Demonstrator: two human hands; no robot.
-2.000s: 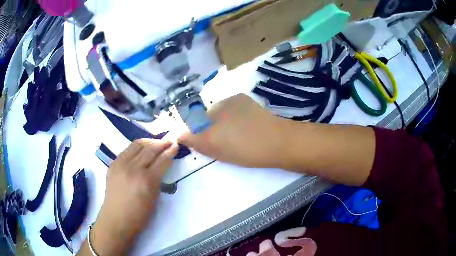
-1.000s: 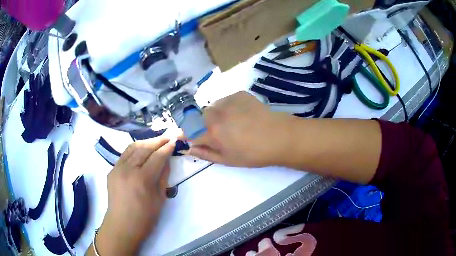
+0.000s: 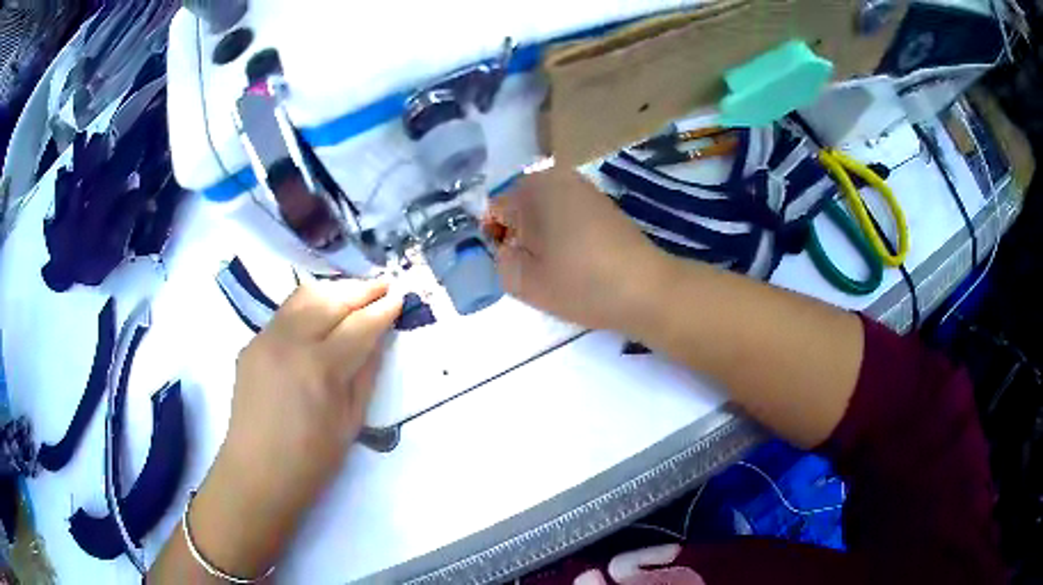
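Observation:
My left hand has its fingertips on a small dark cloth piece, just in front of the needle area. Most of that piece is hidden by the fingers. A striped band lies left of the fingers. My right hand is off the cloth, right beside the blue-grey fitting, with fingers curled. A small orange-red spot shows at its fingertips; I cannot tell what it is. The white sewing machine head stands above both hands.
Curved dark pieces and a dark heap lie left. Right of the machine are a bundle of striped bands and yellow-green scissors. Cardboard with a mint-green piece is on the machine. A measuring tape edges the table.
My right hand has left the cloth and moved up and right, beside the fitting. My left hand stays at the cloth. The view has shifted slightly.

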